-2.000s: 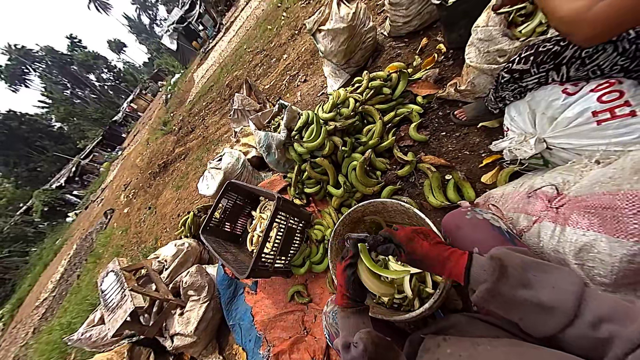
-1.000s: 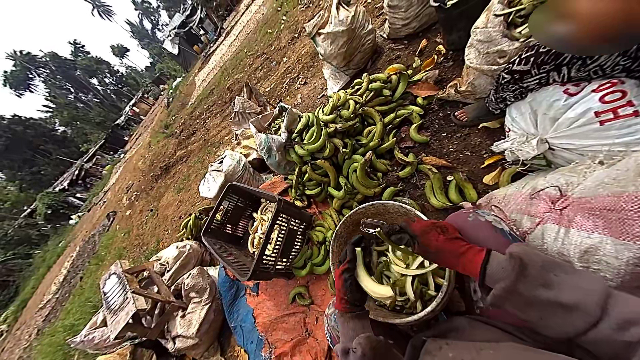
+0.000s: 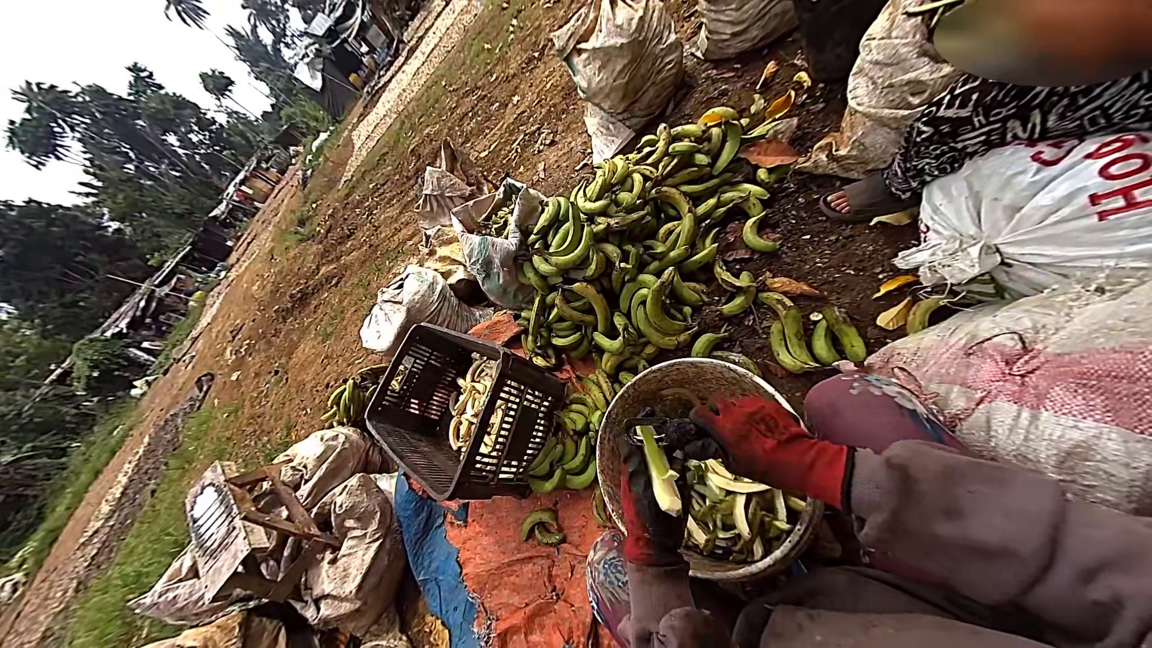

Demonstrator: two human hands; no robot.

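Both my hands wear red gloves with dark palms, over a wide basin [image 3: 621, 396]. My left hand [image 3: 650, 517], low on the basin's near left side, is closed round a green-and-pale piece of banana or plantain [image 3: 661, 477]. My right hand [image 3: 765, 441] reaches in from the right, its fingertips by the dark area at the piece's upper end; whether they grip anything is hidden. Green peels with pale insides [image 3: 738, 513] fill the basin. Pale peeled fruit [image 3: 472, 405] lies in a black plastic crate [image 3: 432, 346]. Beyond it is a large heap of green bananas or plantains [image 3: 648, 234].
An orange tarpaulin [image 3: 513, 576] and a blue one [image 3: 436, 549] lie under the crate side. Full woven sacks [image 3: 1062, 360] and a white sack [image 3: 1017, 211] stand at the right, near another person's sandalled foot [image 3: 859, 198]. Crumpled sacks [image 3: 351, 540] hold a wooden frame [image 3: 279, 513].
My right hand has moved in toward my left over the basin. The long pale fruit seen at my left hand a second ago no longer shows there; a green-and-pale piece does.
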